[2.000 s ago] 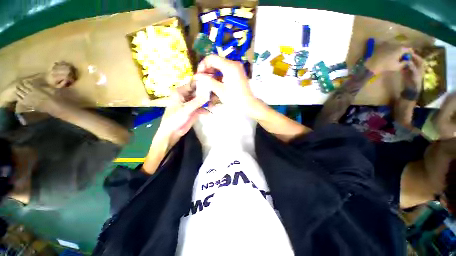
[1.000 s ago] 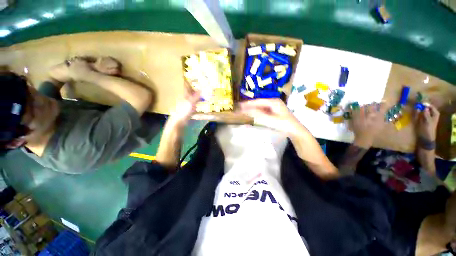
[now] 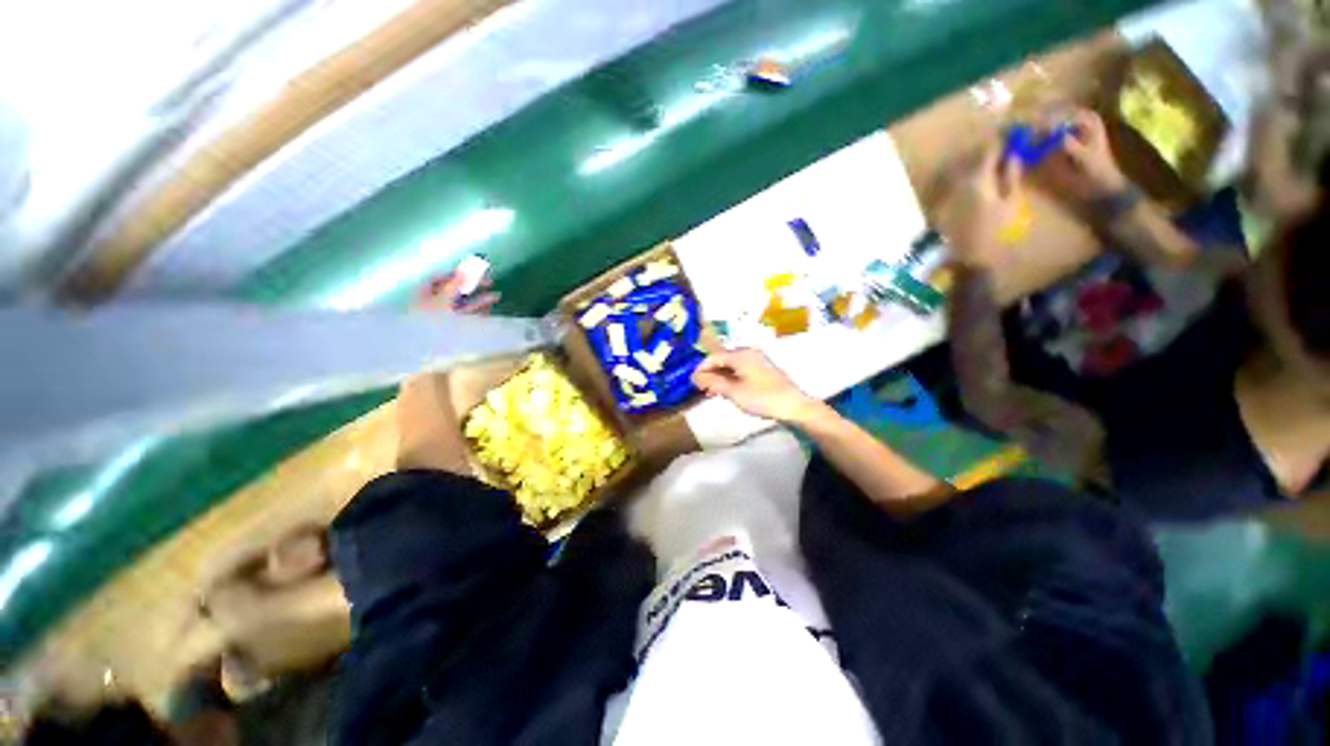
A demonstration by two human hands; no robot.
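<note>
My left hand (image 3: 442, 295) is reached out over the green conveyor, small and blurred, with a grey pole crossing in front of the arm. At its fingers is a small white and dark piece (image 3: 474, 273), which looks like a battery pack. My right hand (image 3: 747, 382) is at the right edge of the cell box (image 3: 585, 370), fingers drawn together; whether it holds something I cannot tell. The box holds blue cells (image 3: 670, 354) with pale patches. The yellow-piece box (image 3: 616, 483), heaped with yellow tabs (image 3: 543, 437), stands to its left.
A white sheet (image 3: 744, 219) carries a blue cell (image 3: 804, 235), amber pieces (image 3: 785, 305) and green boards (image 3: 904, 287). A pack (image 3: 767, 73) lies on the conveyor (image 3: 627, 128). At right a person's hands (image 3: 1072, 153) hold something blue. Another person's blurred arm (image 3: 277, 598) is at lower left.
My left hand has moved from the yellow-piece box out over the conveyor. My right hand stays by the cell box. The view has tilted and shows more of the conveyor.
</note>
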